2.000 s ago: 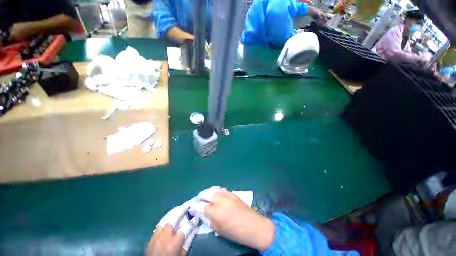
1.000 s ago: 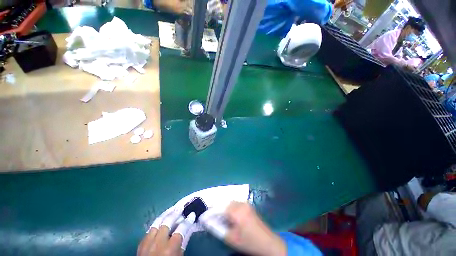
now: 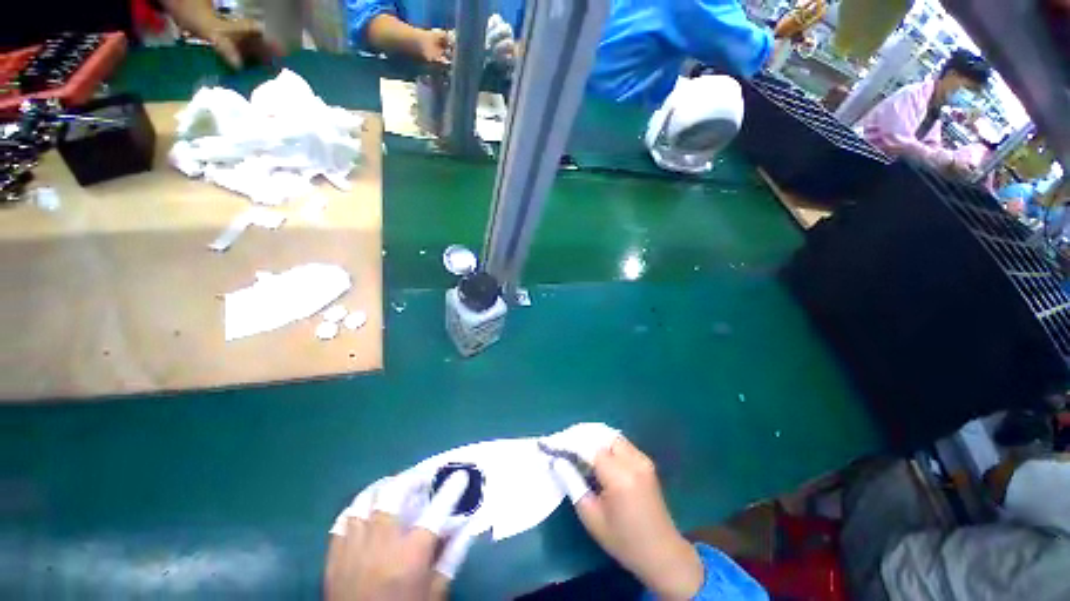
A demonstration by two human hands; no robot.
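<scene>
A small black watch body (image 3: 466,486) lies over a white sheet (image 3: 516,484) on the green bench, close in front of me. My left hand (image 3: 393,546), with white finger cots, holds the watch body, a finger across its face. My right hand (image 3: 622,499), also with white cots, is at the sheet's right end, its fingertips around the white material there. Whether that is a separate cloth or the sheet's edge I cannot tell.
A pale bottle (image 3: 475,317) with a dark top stands by the metal post (image 3: 534,153), a round cap (image 3: 459,260) behind it. Cardboard (image 3: 141,340) at left holds a cloth heap (image 3: 276,135) and black box (image 3: 108,139). Black trays (image 3: 927,305) stand right. People work beyond.
My right hand was over the watch body, then blurred beside it, and is now farther right at the sheet's end. My left hand stays at the watch body. The view has shifted.
</scene>
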